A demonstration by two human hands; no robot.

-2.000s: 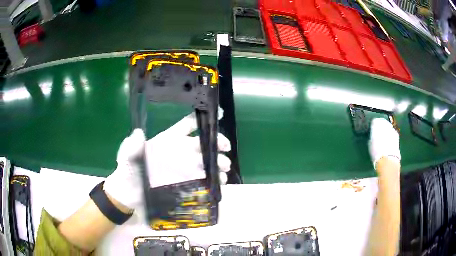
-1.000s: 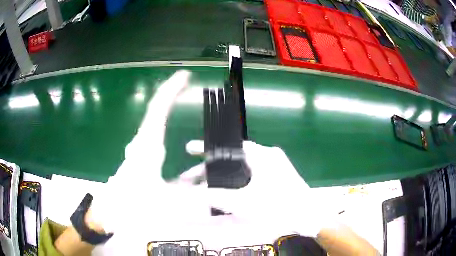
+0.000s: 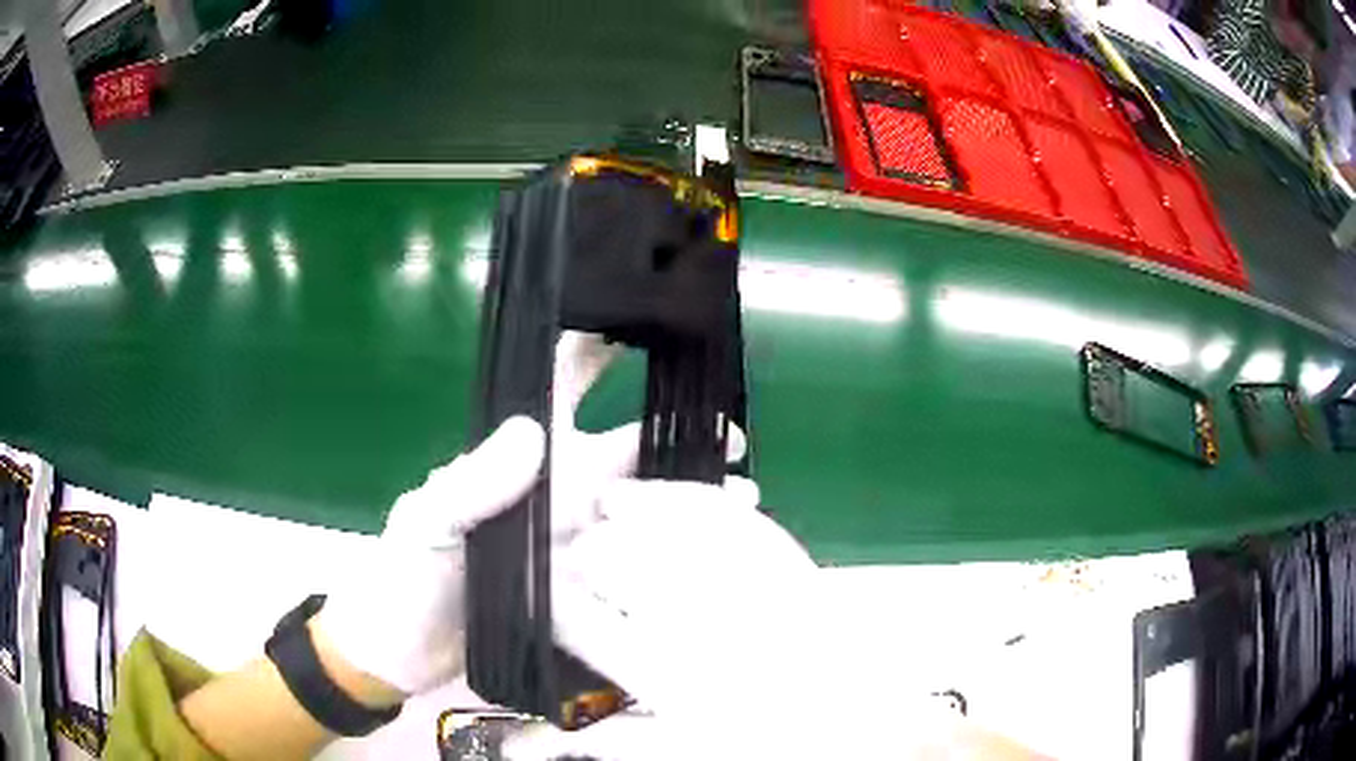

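Note:
A stack of black phone middle frames (image 3: 515, 342) with gold-orange edges is held upright in front of me, its open window facing me. My left hand (image 3: 431, 558), in a white glove with a black wristband, grips the stack's left side. My right hand (image 3: 699, 580), also in a white glove, is at the stack's lower right, partly behind and through the window. Its edges blend into the white bench cover, and the stack hides some of its fingers.
The green belt (image 3: 922, 491) has a frame (image 3: 1148, 403) and more frames at right. A red tray (image 3: 1026, 134) and a grey frame (image 3: 785, 104) lie beyond. Packed dark frames (image 3: 1279, 639) stand at right. A frame (image 3: 79, 632) lies at far left; another (image 3: 483, 734) shows at the bottom.
The stack has turned from edge-on to showing its window and has moved left. My left hand has closed on its side. Frames on the belt at right have shifted left since a second ago.

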